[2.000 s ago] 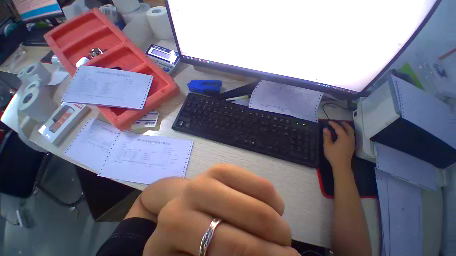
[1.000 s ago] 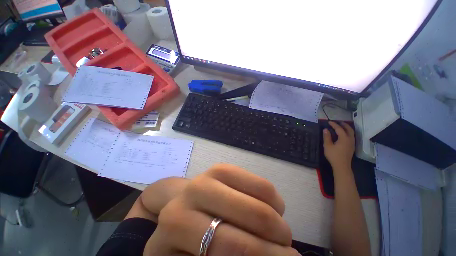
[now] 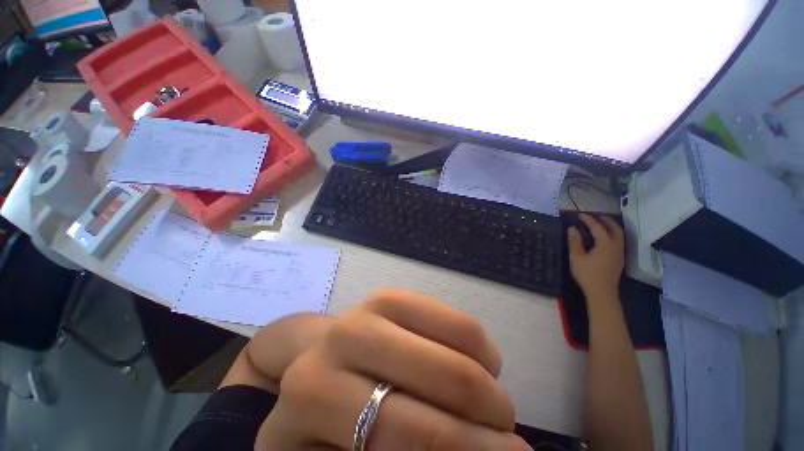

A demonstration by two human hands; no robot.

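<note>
My right hand (image 3: 599, 251) rests on the dark computer mouse (image 3: 583, 234), fingers over it, on the black mouse pad with a red edge (image 3: 642, 319). The mouse shows only in part. My left hand (image 3: 397, 370) is large and close to the camera at bottom centre, fingers curled in, a silver ring on one finger. Its palm side is hidden and no object shows in it. The black keyboard (image 3: 432, 225) lies left of the pad, touched by neither hand. The monitor (image 3: 529, 70) behind it is bright white, its content unreadable.
A red-orange tray (image 3: 286, 158) with a form (image 3: 194, 154) across it stands left. Printed sheets (image 3: 264, 277) lie below it. A blue stapler (image 3: 361, 153) is behind the keyboard. White rolls (image 3: 55, 174) stand left. A white and black boxy unit (image 3: 657, 211) and papers stand right.
</note>
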